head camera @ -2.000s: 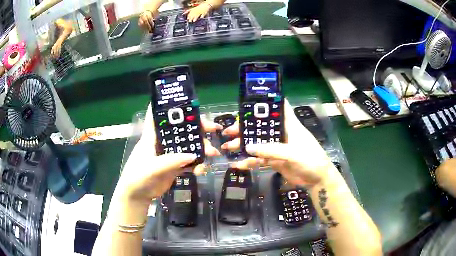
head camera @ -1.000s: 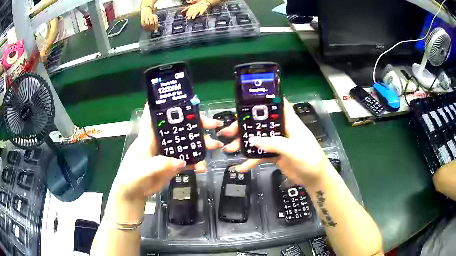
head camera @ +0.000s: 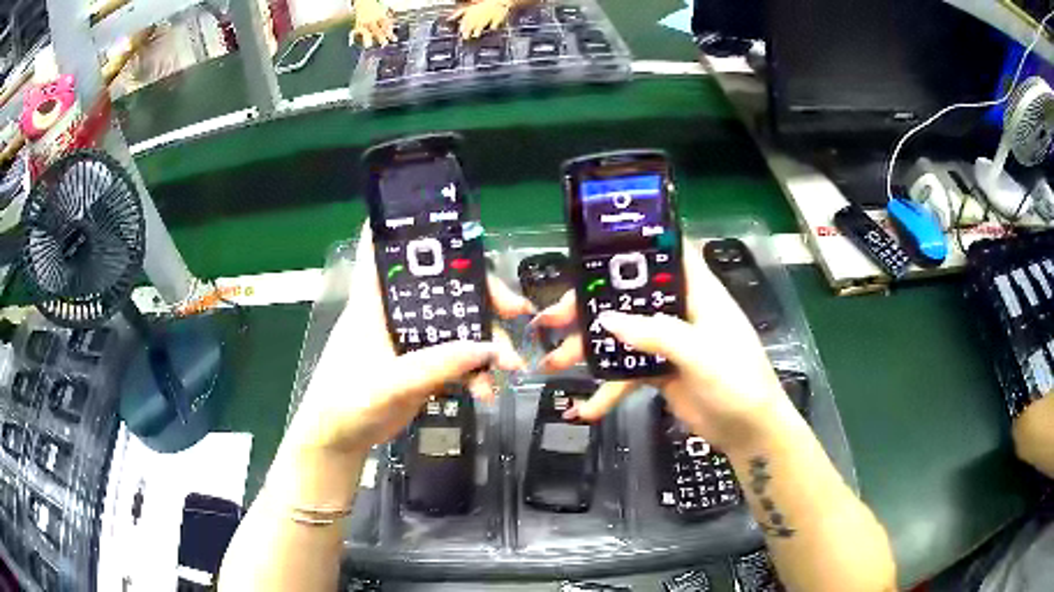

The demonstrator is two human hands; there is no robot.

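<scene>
My left hand (head camera: 381,393) holds a black keypad phone (head camera: 428,249) upright, its screen dark with a few white characters, my thumb over the lower keys. My right hand (head camera: 693,359) holds a second keypad phone (head camera: 624,260) beside it, its screen showing a blue band and a round icon, my thumb on the left number keys. Below them is a clear blister tray (head camera: 509,544). In its near row two phones lie face down (head camera: 442,457) (head camera: 563,453), and one lies keypad up (head camera: 700,472). More phones (head camera: 740,283) lie in the far row, partly hidden by my hands.
A dark fan (head camera: 83,237) and stocked trays (head camera: 46,451) stand at left, near a white sheet (head camera: 162,509) with a dark phone-like object. Another person's hands are over a far tray (head camera: 491,58). A monitor (head camera: 890,69), blue mouse (head camera: 917,229) and small white fan are at right. Batteries lie at the near edge.
The left phone's screen has gone from a clock display to a mostly dark screen with a few characters. My right thumb has moved up the keypad. The view has shifted slightly.
</scene>
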